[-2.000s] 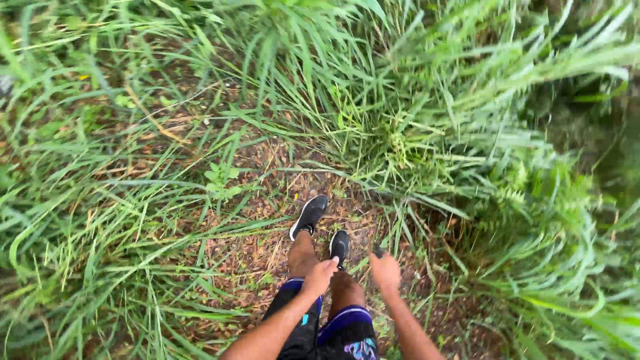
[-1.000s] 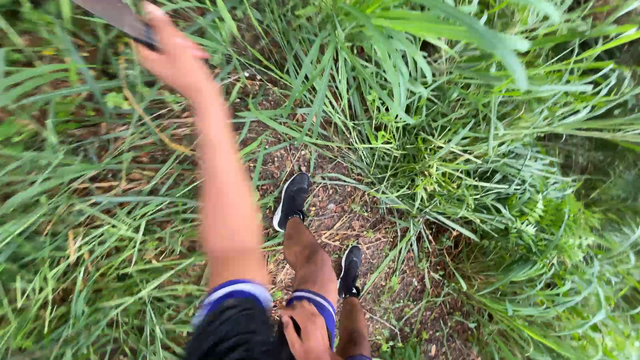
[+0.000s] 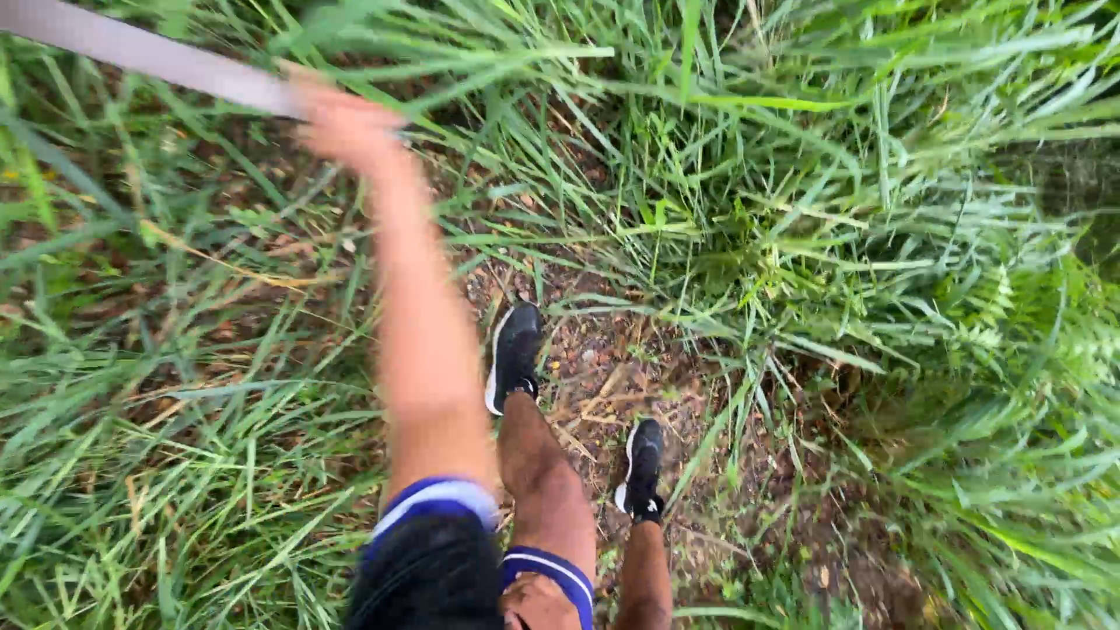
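My right hand (image 3: 346,122), blurred, is reached out to the upper left. It grips what looks like a machete; its pale metal blade (image 3: 166,61) runs to the top left edge of the view. The handle is hidden in my fingers. Green grass blades surround the hand and partly cross in front of it. What looks like my left hand (image 3: 538,599) lies low at the bottom edge, against my blue-hemmed shorts; most of it is cut off or hidden behind my black sleeve, so its fingers cannot be made out.
My feet in black shoes (image 3: 516,354) stand on a strip of bare soil (image 3: 604,376) with dry stalks and leaf litter. Tall grass (image 3: 787,175) grows thick above and to the right. More long grass (image 3: 245,490) lies at the left, and ferns (image 3: 1006,350) at the right.
Two seconds ago both hands were near each other before my legs. My right hand has since swung to the upper left, with the blade now in view, and my left has dropped toward my thigh.
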